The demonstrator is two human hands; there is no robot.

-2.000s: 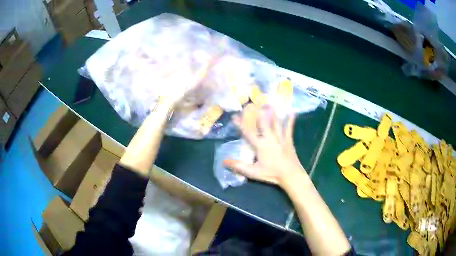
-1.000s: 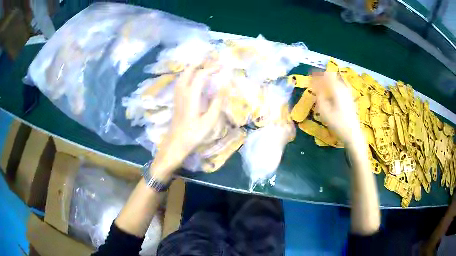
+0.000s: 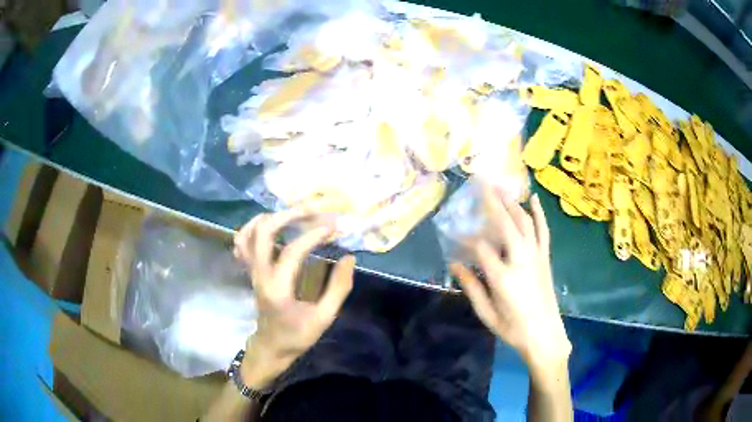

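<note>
Bagged yellow parts [image 3: 363, 124] lie in a bright, overexposed heap on the dark green bench at the centre. The large clear poly bag [image 3: 132, 99] lies at the left with its open side towards the heap. My left hand [image 3: 289, 268] is at the bench's front edge with its fingers spread and nothing seen in it. My right hand [image 3: 511, 272] is over a small clear poly bag [image 3: 462, 216] right of the heap; its fingers are blurred, and whether they grip the bag is unclear. The pile of unwrapped yellow parts [image 3: 651, 173] lies at the right.
A brown carton [image 3: 103, 264] stands open below the bench at the left, with clear plastic [image 3: 194, 309] in it. A dark flat object [image 3: 58, 122] lies at the bench's left end. A pale strip [image 3: 528, 41] runs behind the heap. Blue floor shows at the lower left.
My left hand has come off the bagged parts to the front edge. My right hand has moved from the unwrapped pile left and down to the small bag. The view has shifted slightly.
</note>
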